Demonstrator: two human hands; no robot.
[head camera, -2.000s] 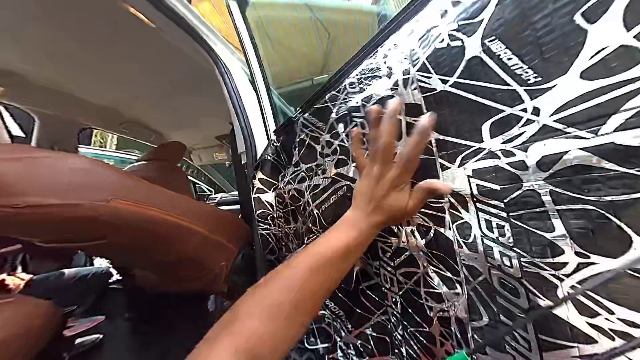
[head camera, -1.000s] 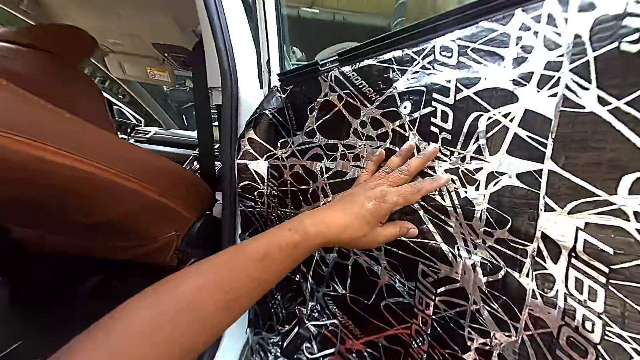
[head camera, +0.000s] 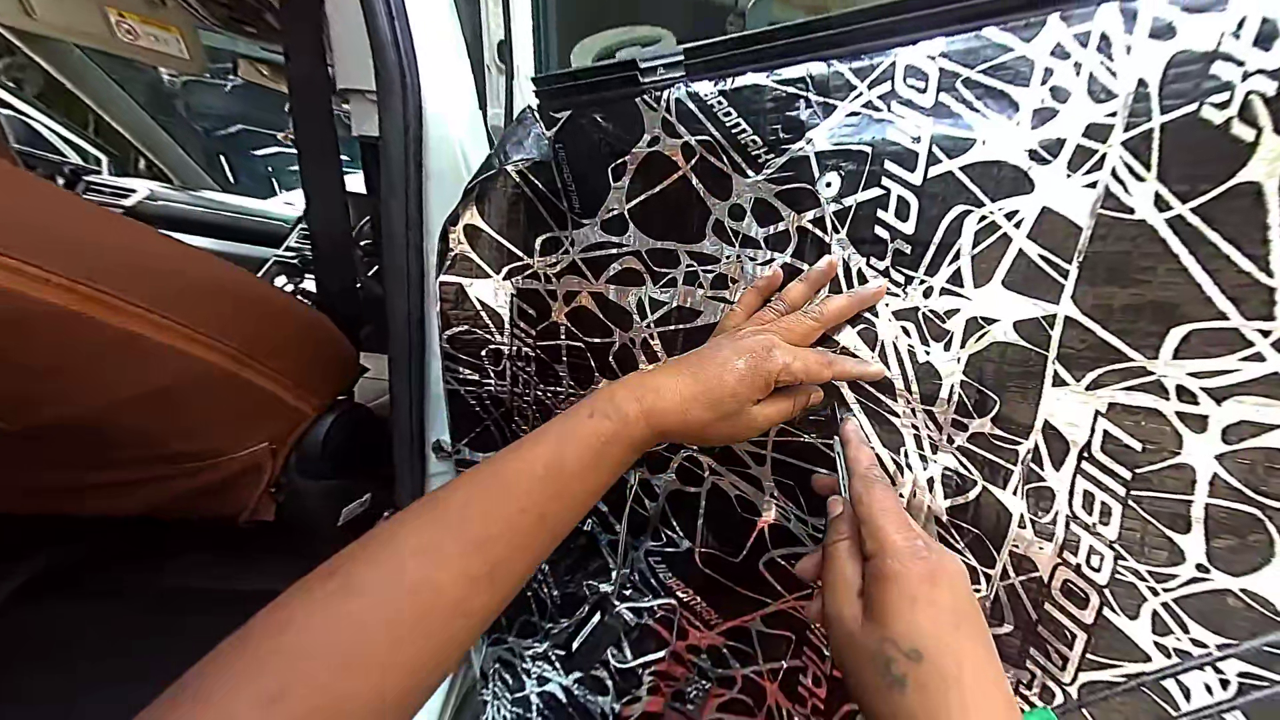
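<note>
Black sound-deadening sheet with a silver web pattern and Vibromax lettering (head camera: 690, 210) covers the inner side of a car door. My left hand (head camera: 770, 365) lies flat on it with the fingers apart, holding nothing. Just below, my right hand (head camera: 880, 540) grips a slim metal blade-like tool (head camera: 841, 468), whose tip points up at the sheet close under my left fingers. The tool's handle is hidden in my right hand. At the sheet's upper left, one corner (head camera: 525, 140) curls away from the door.
Along the top of the door runs a black window seal (head camera: 800, 45), with a roll of pale tape (head camera: 625, 45) seen beyond it. A brown leather car seat (head camera: 150, 330) and the white door pillar (head camera: 450, 130) stand on the left.
My left hand has come down from in front of the sheet to rest on it. My right hand has come into view at the lower right with the slim tool.
</note>
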